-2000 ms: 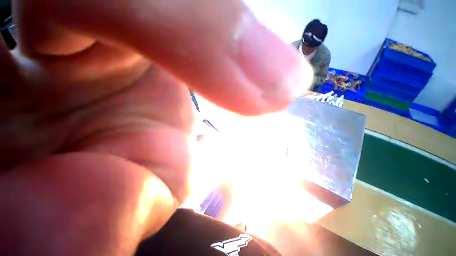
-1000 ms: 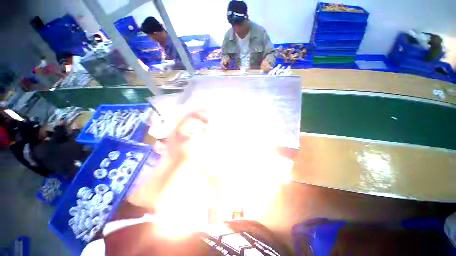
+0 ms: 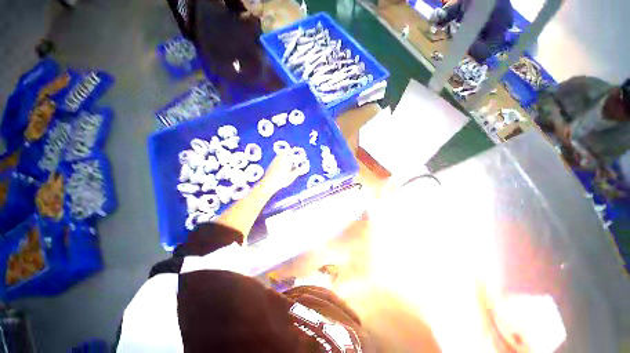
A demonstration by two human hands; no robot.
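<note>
My left hand (image 3: 282, 174) reaches into a raised blue crate (image 3: 164, 180) of silver-white ring-shaped parts (image 3: 252, 172). Its fingers are at a ring near the crate's right side; whether they grip it cannot be told. The rings lie heaped on the crate's left side and more loosely on the right. At the lower right, a washed-out pale shape with an orange edge may be my right hand (image 3: 512, 332); glare hides its fingers and anything in it.
A blue crate of long silver parts (image 3: 323, 61) stands beyond the ring crate. White card flaps (image 3: 421, 131) stand beside a glaring metal-sided box (image 3: 552, 207). Stacked crates with orange-gold and silver parts (image 3: 52, 196) are on the floor at left. People sit across and beside the bench.
The view has swung left and down toward the ring crate. My left hand now shows inside that crate; a blurred, glared hand was over the bright work area before.
</note>
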